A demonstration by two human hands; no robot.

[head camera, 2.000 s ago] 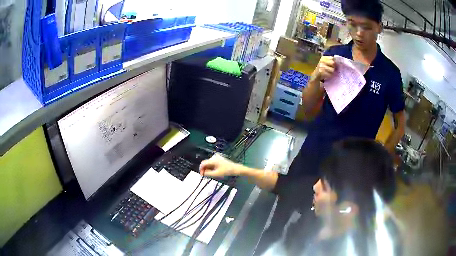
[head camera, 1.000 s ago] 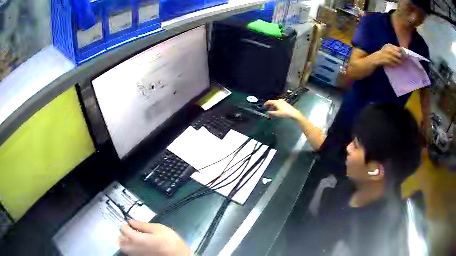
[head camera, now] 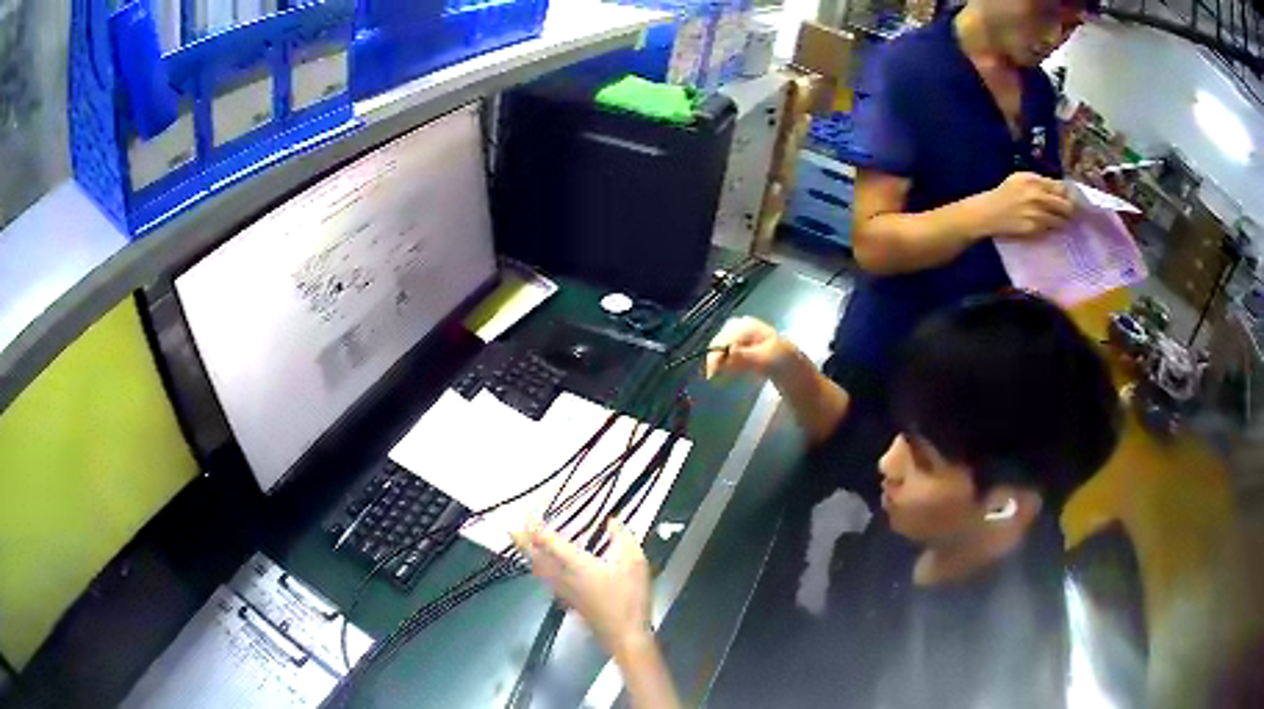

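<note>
Neither my left hand nor my right hand shows. Nearest me, several thin black cables (head camera: 631,488) lie loosely over white paper sheets (head camera: 478,446) and trail along the green desk mat. A seated person's far hand (head camera: 744,349) is raised above the desk and pinches a thin dark cable end. A nearer hand (head camera: 599,579), apparently the same person's, is held over the cables with fingers spread. Its forearm runs off the bottom edge, and whether it holds a cable is unclear.
A keyboard (head camera: 402,519) lies beside the papers. Clipboards (head camera: 264,644) are at the lower left. A monitor (head camera: 347,291) shows a drawing; a second screen (head camera: 90,471) is yellow. A black box (head camera: 610,187) stands behind. A standing person holds a pink sheet (head camera: 1074,256).
The view has shifted. The nearer hand has moved from the clipboards to over the cables. The far hand has risen with a cable end. The standing person has lowered the pink sheet.
</note>
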